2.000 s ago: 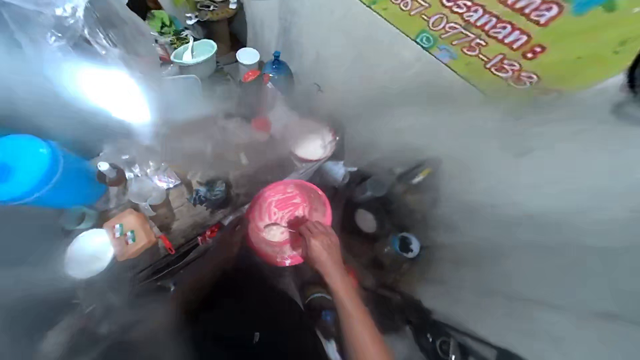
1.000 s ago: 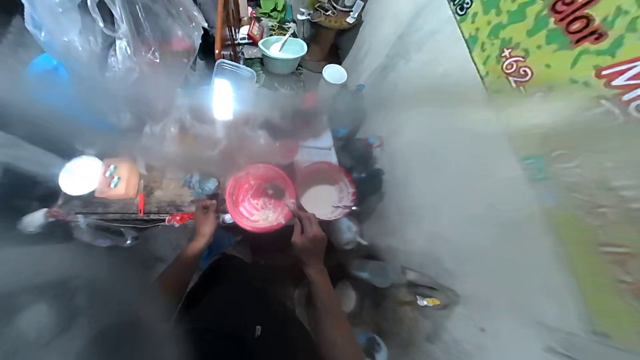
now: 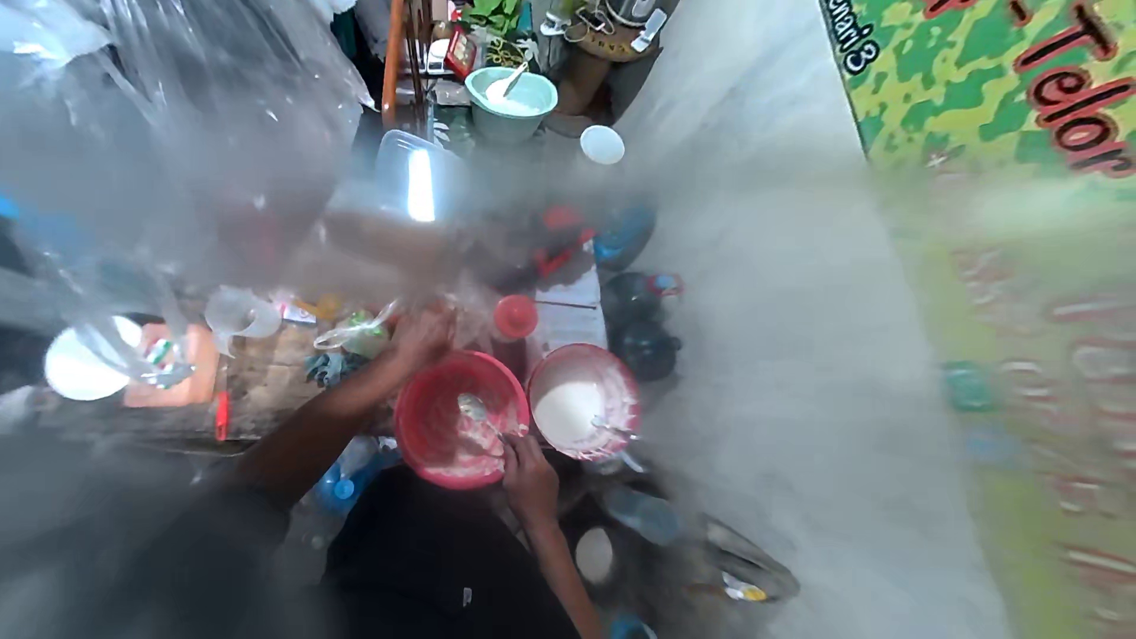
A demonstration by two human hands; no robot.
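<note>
A pink plastic bowl (image 3: 435, 430) with whitish paste smeared inside stands in front of my body. My right hand (image 3: 528, 470) grips the handle of a metal spoon (image 3: 473, 407) whose head is inside this bowl. To its right, close by, is a second pink bowl (image 3: 627, 390) holding white batter, with a utensil resting in it. My left hand (image 3: 424, 333) reaches past the first bowl's upper left rim, at a blurred, clear plastic bag; whether its fingers hold anything cannot be told. A red round lid or cup (image 3: 516, 317) is just to the right of that hand.
Clear plastic bags (image 3: 240, 115) hang at upper left. A red-handled tool (image 3: 222, 415) lies on the wooden table (image 3: 275, 377) at left. Farther back are a pale green basin (image 3: 513, 111) and a white cup (image 3: 603, 145). A wall (image 3: 763, 337) with a banner rises at right.
My left hand has moved from beside the bowl's left side to beyond its upper rim. My right hand stays at the bowl's lower right. The view has shifted noticeably.
</note>
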